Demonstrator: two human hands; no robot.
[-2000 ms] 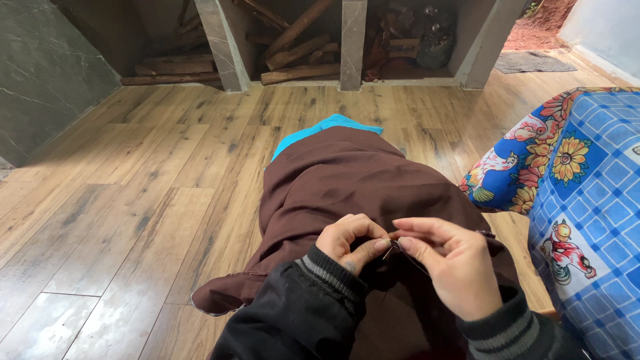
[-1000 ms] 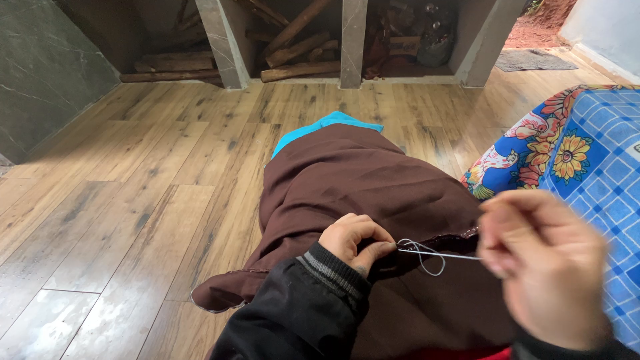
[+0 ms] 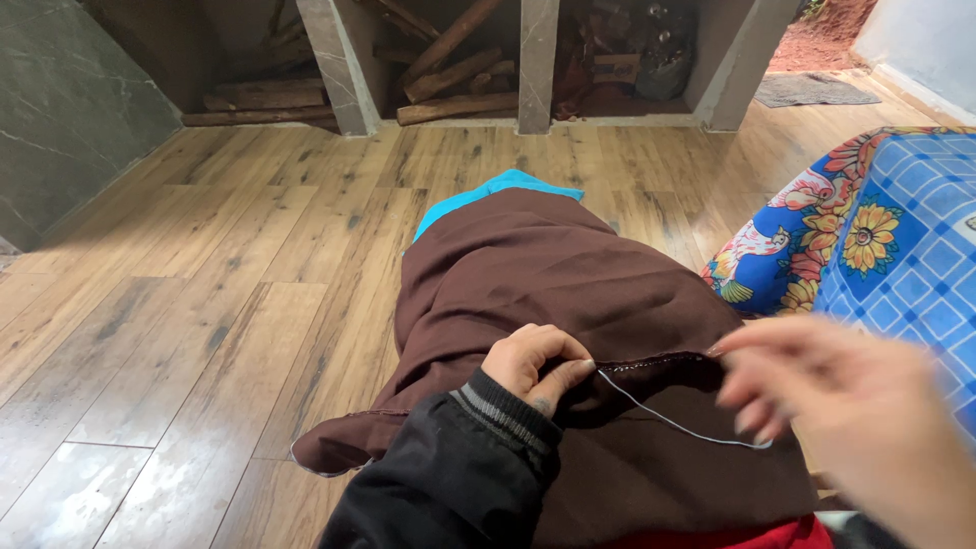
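Brown fabric [image 3: 534, 267] lies spread over my lap, with light blue cloth [image 3: 511, 183] under its far end and red cloth [image 3: 801, 534] near my body. My left hand [image 3: 537, 366] pinches the fabric's edge between thumb and fingers. A light-coloured thread [image 3: 671, 423] comes out beside that pinch and loops over the fabric to my right hand [image 3: 823, 404]. The right hand is blurred, with its fingertips at the right end of the stitched edge [image 3: 656, 361]; whether it holds a needle or the edge cannot be told.
A table with a blue patterned tablecloth [image 3: 930, 236] stands close on the right. Ahead are grey cubbies [image 3: 537, 69] with firewood logs [image 3: 450, 76] and a filled plastic bag [image 3: 666, 61]. A grey mat [image 3: 816, 89] lies by the doorway. The wood-look floor [image 3: 213, 305] spreads around.
Both hands were close together at the fabric two seconds ago, and my right hand has since moved to the right. The tangled thread loop seen one second ago is now a single open curve.
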